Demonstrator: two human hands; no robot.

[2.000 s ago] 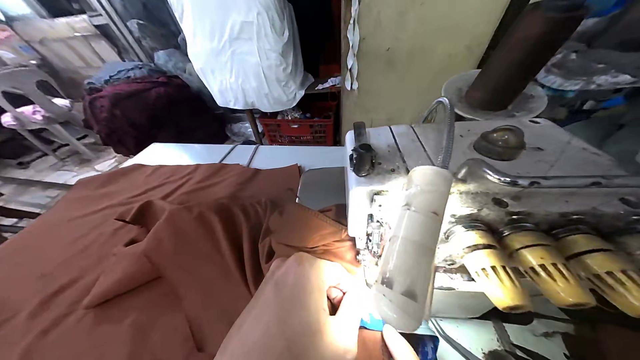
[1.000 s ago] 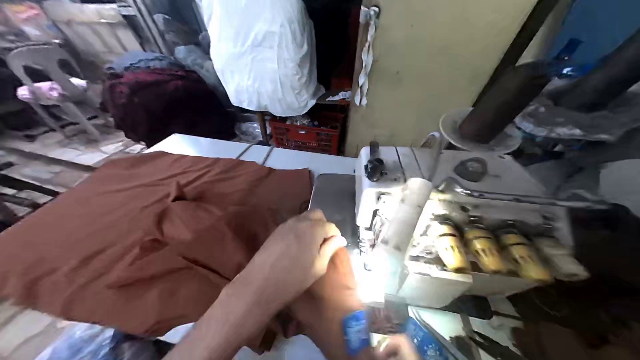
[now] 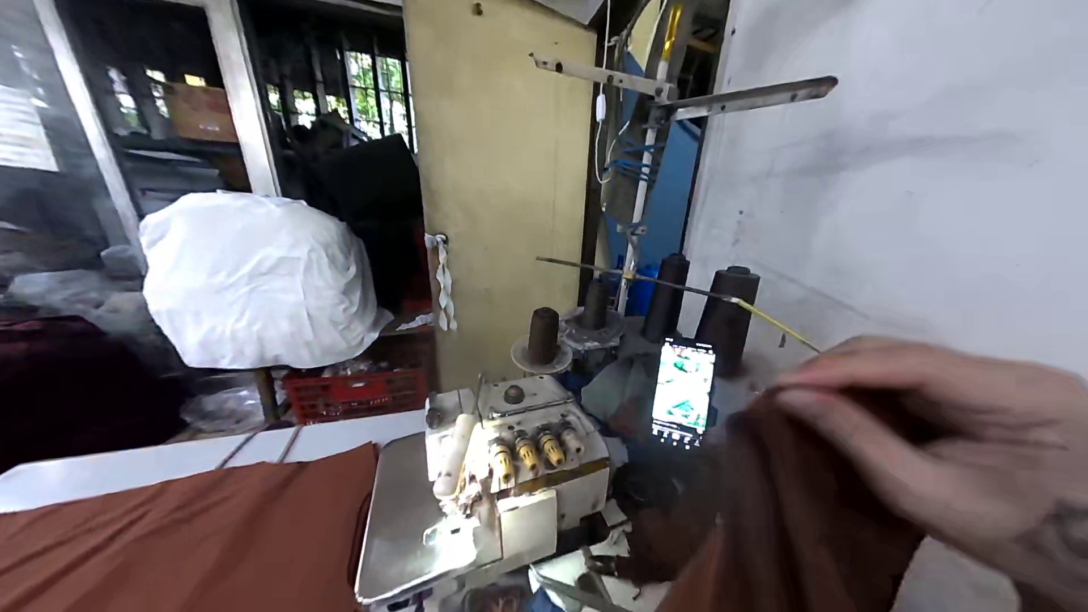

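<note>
My right hand (image 3: 926,442), at the right, pinches the top of a bunched brown cloth (image 3: 790,501) between thumb and fingers and holds it up. The cloth hangs down to the right of an overlock sewing machine (image 3: 527,450), whose lamp lights the needle area. Another stretch of brown fabric (image 3: 195,535) lies on the white table at the lower left, beside the machine's metal plate (image 3: 404,510). Whether the two stretches are one piece cannot be told. My left hand is out of view.
Thread cones (image 3: 544,336) stand behind the machine below a metal thread stand (image 3: 643,170). A lit phone (image 3: 683,391) stands right of the machine. Farther back are a red plastic crate (image 3: 357,393), a white-covered bundle (image 3: 255,280) and a yellowish door (image 3: 506,187). A white wall (image 3: 892,170) rises at the right.
The view has swung up and to the right. Both hands were at the machine's needle area; now one hand holds brown cloth raised at the right, and the other is out of view.
</note>
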